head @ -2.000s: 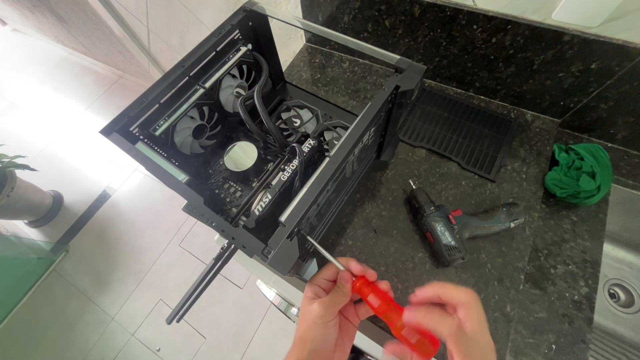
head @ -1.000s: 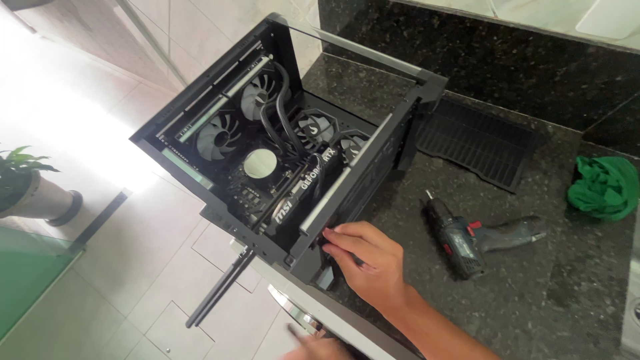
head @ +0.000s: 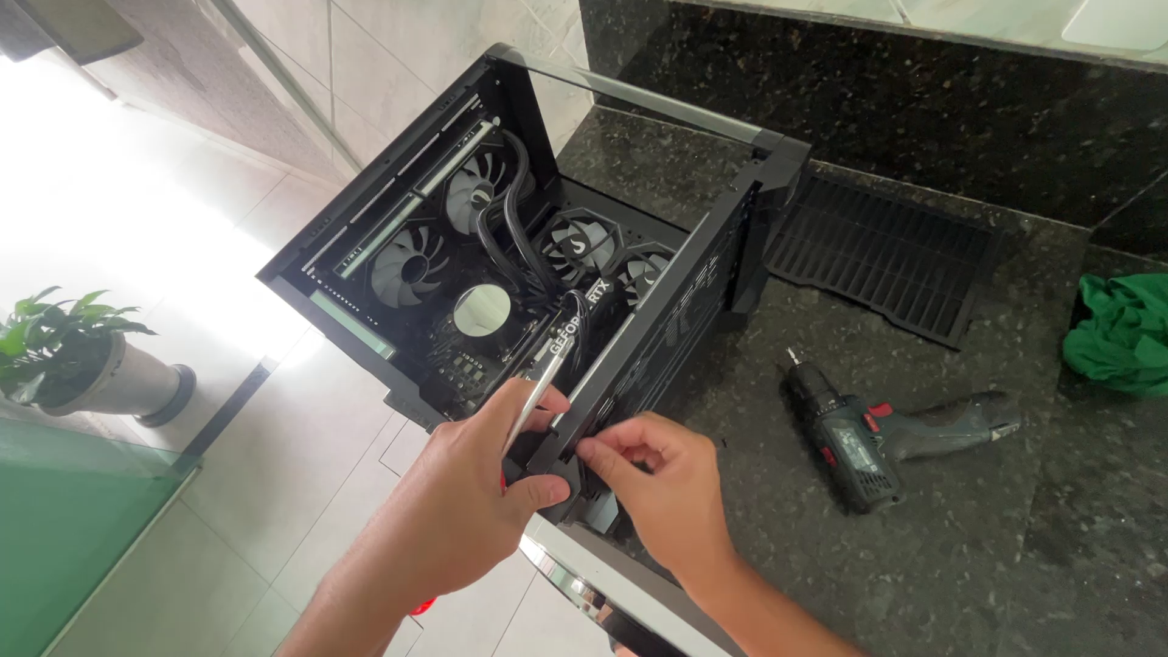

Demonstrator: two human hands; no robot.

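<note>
An open black computer case [head: 671, 274] lies on its side at the counter's edge, showing fans, tubes and a graphics card [head: 584, 319]. My left hand [head: 465, 502] is at the case's near corner, holding a screwdriver [head: 538, 392] whose shaft points up past the fingers; its red handle is mostly hidden by the hand and wrist. Just right of it, my right hand [head: 662, 474] pinches thumb and forefinger together at the outer face of the same corner. Whether something small sits between those fingertips cannot be seen.
On the dark granite counter [head: 912, 566] lie a cordless drill [head: 853, 438], a black slotted panel [head: 885, 251] and a green cloth [head: 1122, 333]. A potted plant [head: 119, 374] stands on the tiled floor at left. The case overhangs the counter edge.
The screwdriver was held by its red handle with its shaft toward the case corner; now it points up in my left hand. My left hand has come up to the corner beside my right.
</note>
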